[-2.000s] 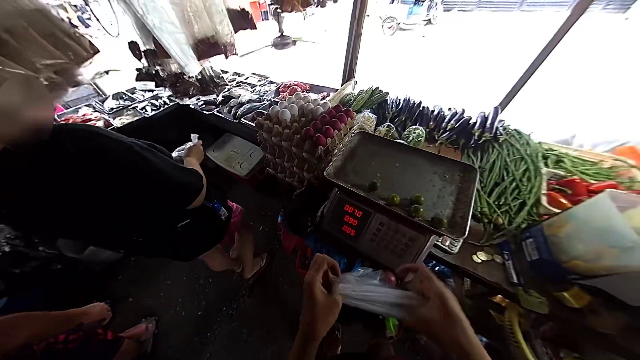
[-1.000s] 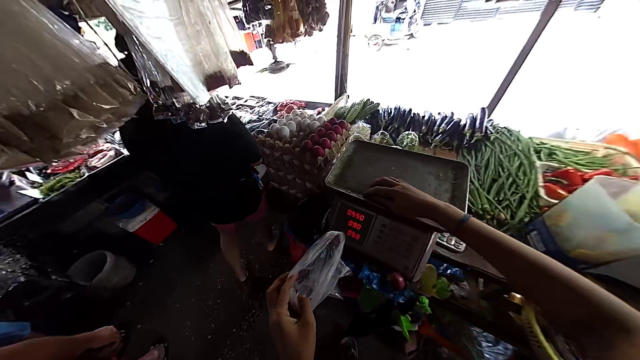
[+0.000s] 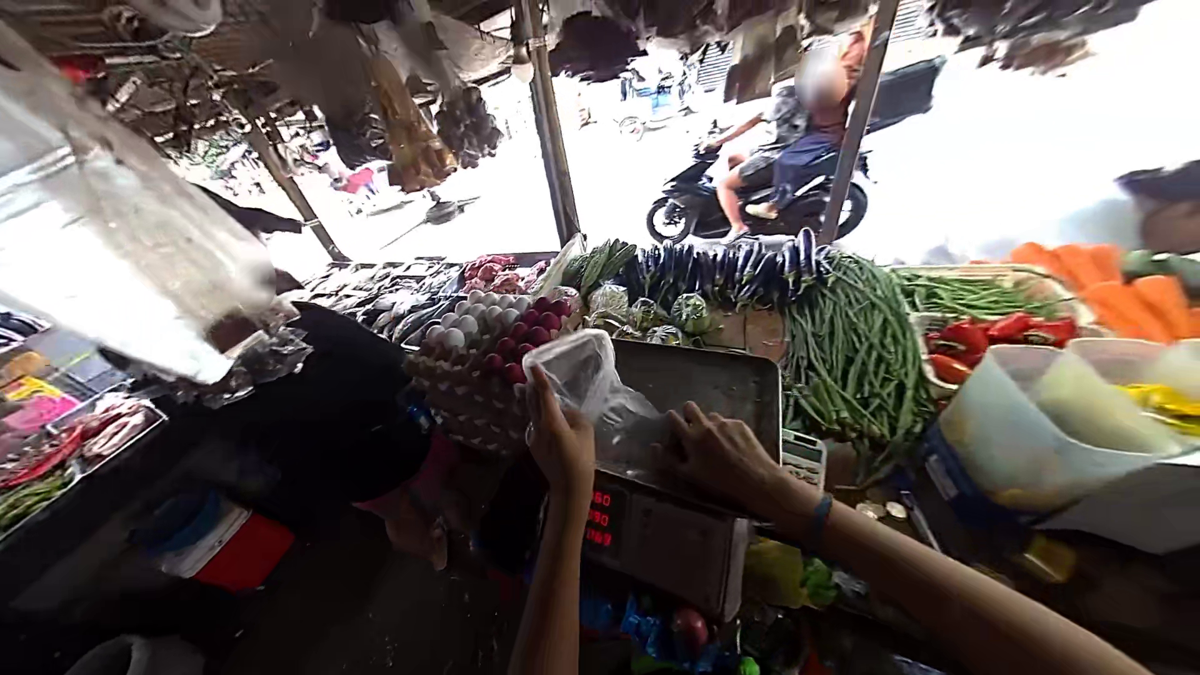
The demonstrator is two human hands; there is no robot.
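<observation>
Over the left part of a digital scale's metal tray (image 3: 717, 370), my left hand (image 3: 562, 436) holds a clear plastic bag (image 3: 586, 380) by its side, its mouth spread. My right hand (image 3: 722, 459), with a thin band at the wrist, reaches low over the tray beside the bag's lower part; whether its fingers grip anything is hard to tell. Under the tray, the scale body (image 3: 656, 544) shows lit red digits. The small green round fruits seen earlier on the tray cannot be made out behind the bag and hands.
Egg trays (image 3: 469, 398) stacked with white and red eggs stand left of the scale. Eggplants (image 3: 722, 272), long beans (image 3: 848, 347) and red peppers (image 3: 1003, 333) lie behind and right. A person in black (image 3: 319, 422) bends at left. Two people ride a motorcycle (image 3: 769, 192) beyond the posts.
My left hand has raised the bag from below the scale to the tray's left side. My right hand remains over the tray. The motorcycle has come into view, and the view has tilted up.
</observation>
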